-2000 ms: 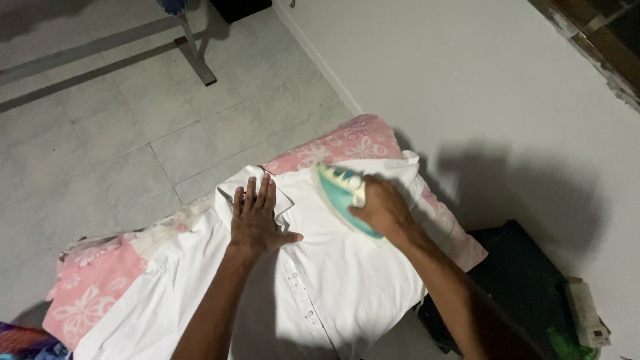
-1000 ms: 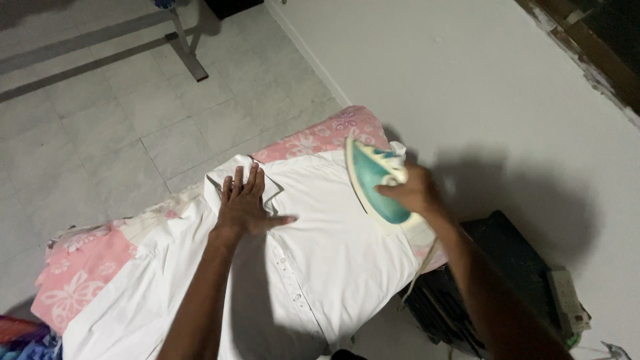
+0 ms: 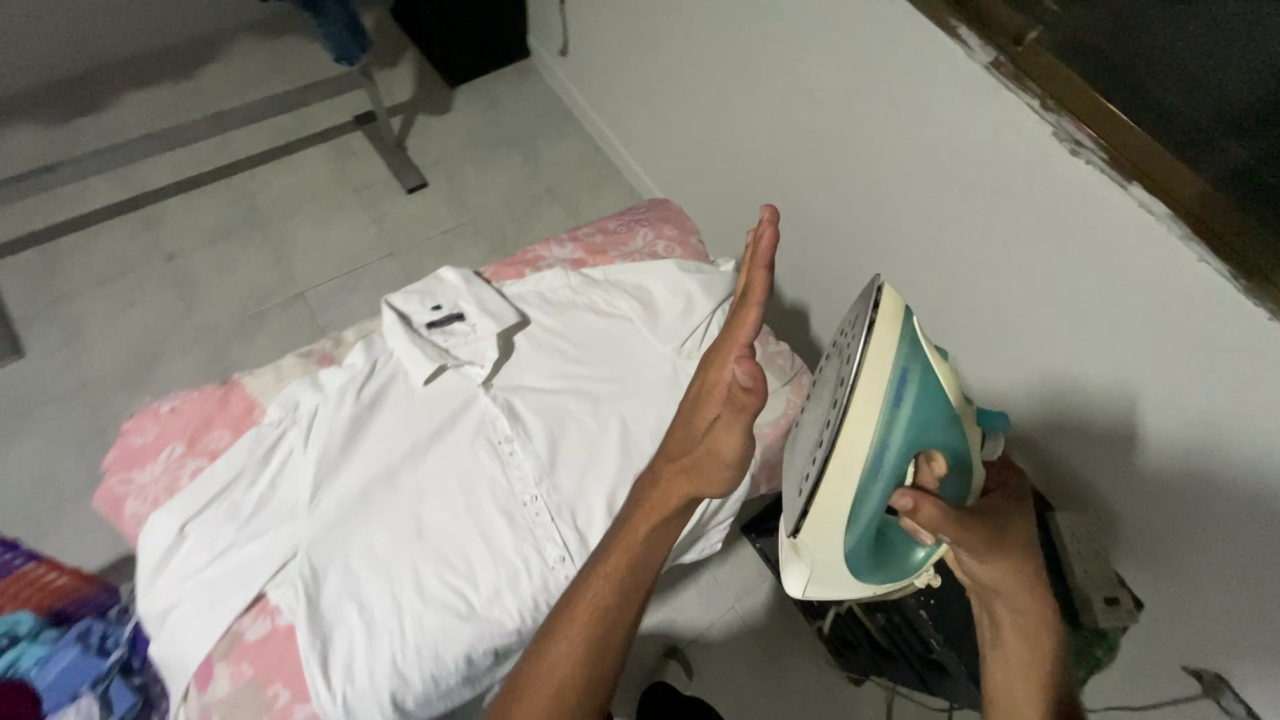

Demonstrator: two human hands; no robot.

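My right hand grips the handle of a teal and cream steam iron, held up and tilted so its metal soleplate faces left. Raised just left of the soleplate, my left hand has its flat palm turned toward it and holds nothing; a narrow gap shows between them. A white button-front shirt lies spread out face up, collar at the top, on a pink floral cloth over a padded surface.
Colourful clothes are heaped at lower left. At lower right are a black crate-like object, a pale power strip and a cord. A white wall rises behind; a metal stand is at upper left.
The iron has left the shirt's shoulder area and is now up on the right, soleplate turned sideways. My left hand has lifted off the shirt by the collar and moved right, beside the iron.
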